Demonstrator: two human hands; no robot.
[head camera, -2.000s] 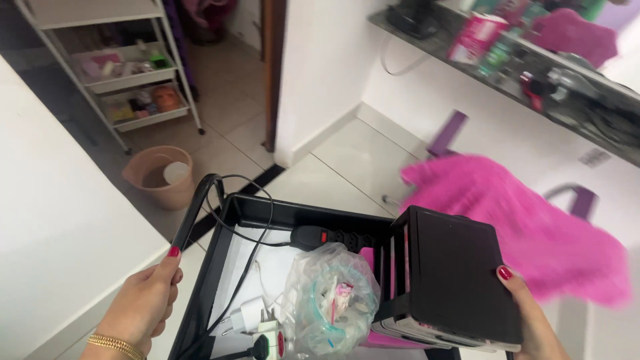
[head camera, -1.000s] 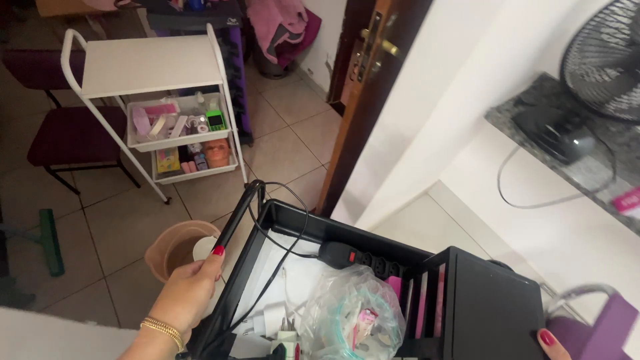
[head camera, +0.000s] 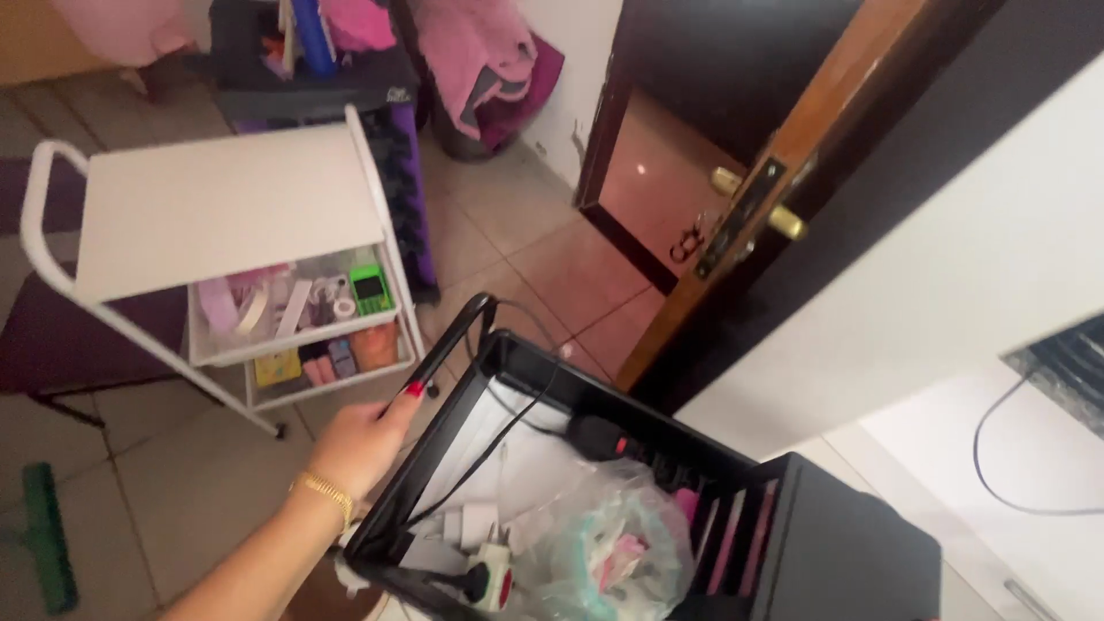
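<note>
My left hand (head camera: 366, 448), wearing a gold bracelet, is closed around the handle bar of a black cart tray (head camera: 690, 423). In the tray lie a black power strip (head camera: 595, 437) with a red switch, its cable, white plug adapters (head camera: 493, 573) and a clear plastic bag (head camera: 604, 543) with teal and pink contents. A black box with slots (head camera: 849, 552) rests at the tray's right end. Of my right hand, at most a sliver of a fingertip shows by this box at the bottom edge; its grip is hidden.
A white trolley (head camera: 233, 207) with filled drawers stands ahead on the left. An open wooden door (head camera: 776, 190) with brass handles is ahead right. Near the lower left lies a green broom head (head camera: 50, 539). A granite counter (head camera: 1069, 371) juts in at right, its cable hanging down.
The view has swung left toward the doorway and white trolley. My left hand stays on the handle bar. My right hand, seen on the black box earlier, has almost left the view.
</note>
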